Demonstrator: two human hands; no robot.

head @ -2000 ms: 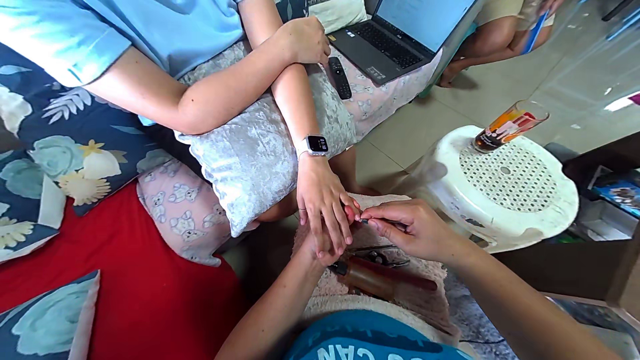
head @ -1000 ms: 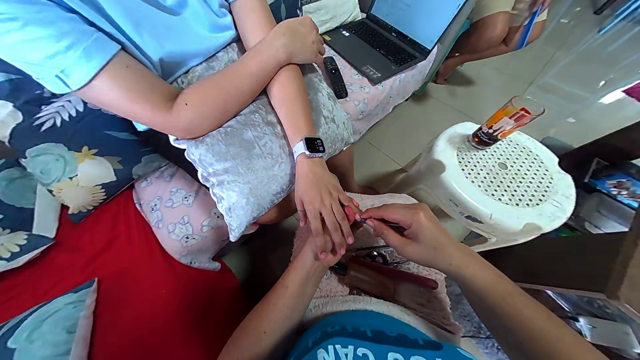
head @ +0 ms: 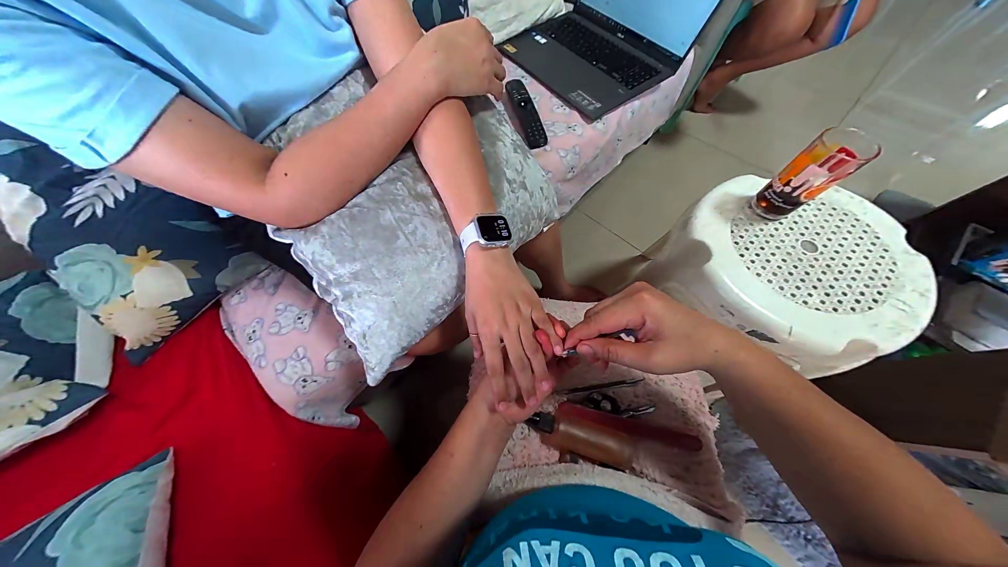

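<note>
Another person's hand [head: 508, 319], with a white-banded smartwatch [head: 487, 231] on the wrist, lies palm down over my left hand [head: 524, 402]. My left hand supports it from below and holds a finger of it; much of my hand is hidden. My right hand [head: 630, 331] pinches a small metal nail tool [head: 573, 352], its tip at that finger's nail. A pink towel [head: 693, 394] lies beneath on my lap. On it are a brown bottle [head: 594, 437] with a dark cap, a dark red case [head: 646, 425] and slim metal implements [head: 602, 386].
The person's forearm rests on a silver velvet cushion [head: 402, 244]. A remote [head: 526, 114] and a laptop [head: 598, 59] lie behind it. At right stands a white plastic stool [head: 906, 307] bearing a glass of dark drink [head: 815, 173]. Another person's legs [head: 756, 51] show at top right.
</note>
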